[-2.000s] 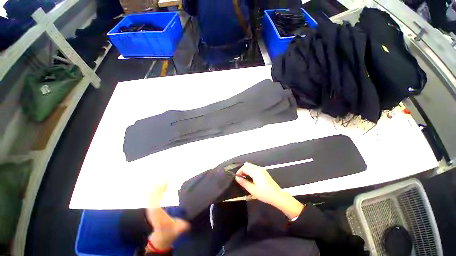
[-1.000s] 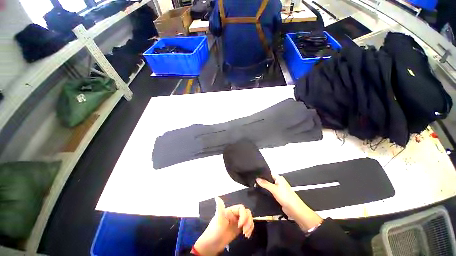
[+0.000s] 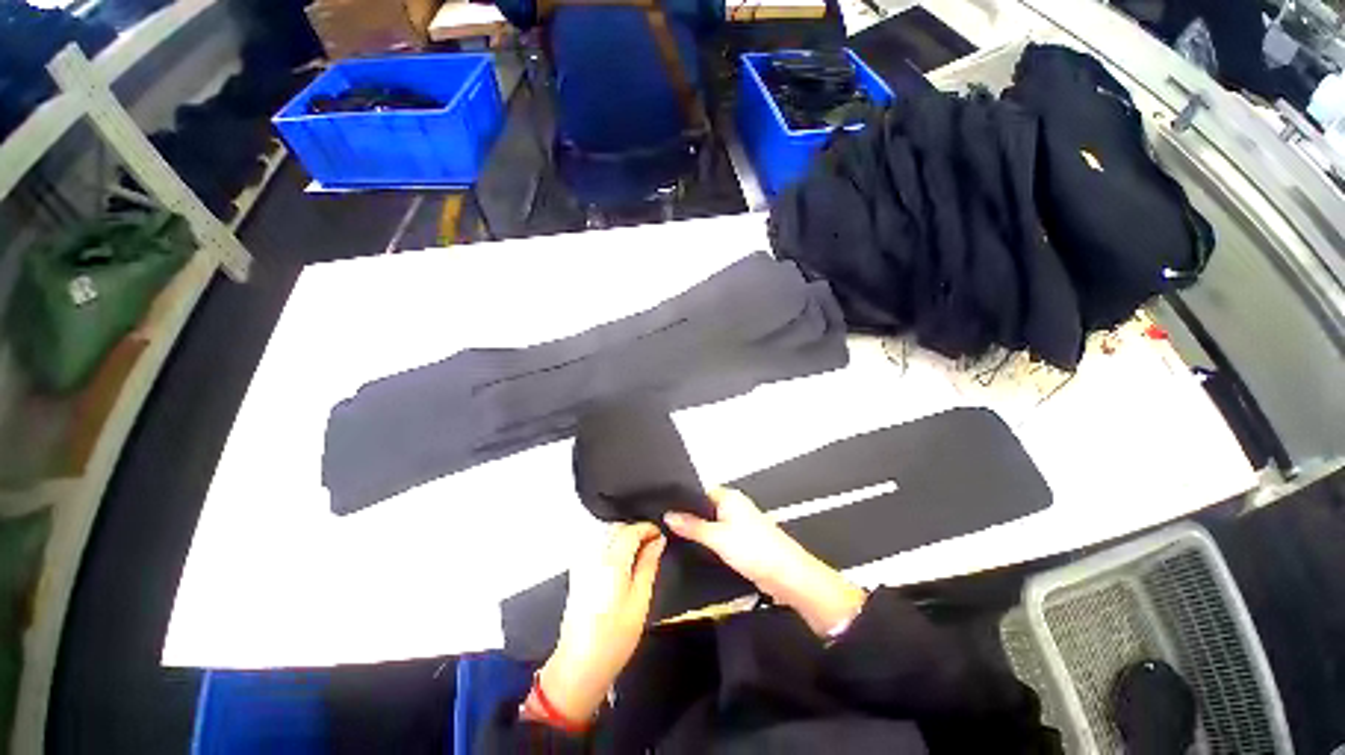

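Note:
A black rounded fabric piece (image 3: pixel 634 454) is held up over the near part of the white table. My left hand (image 3: pixel 605 597) grips its lower edge, with a red band at the wrist. My right hand (image 3: pixel 760 549) grips the same edge from the right, fingertips close to the left ones. A slotted panel (image 3: pixel 944 479) lies flat beneath and to the right, its slot showing white. Stacked panels (image 3: pixel 575 369) lie beyond it. No snips can be made out; the palms' insides are hidden.
A heap of sewn black fabric (image 3: pixel 974 221) sits at the table's back right with loose threads. Blue bins (image 3: pixel 398 140) with black parts stand beyond the table. A grey-white basket (image 3: pixel 1055 634) holds a round black object at right. A person in blue sits beyond.
My left hand has moved from open beside the rounded piece to gripping its lower edge. My right hand still holds it. The camera view has shifted.

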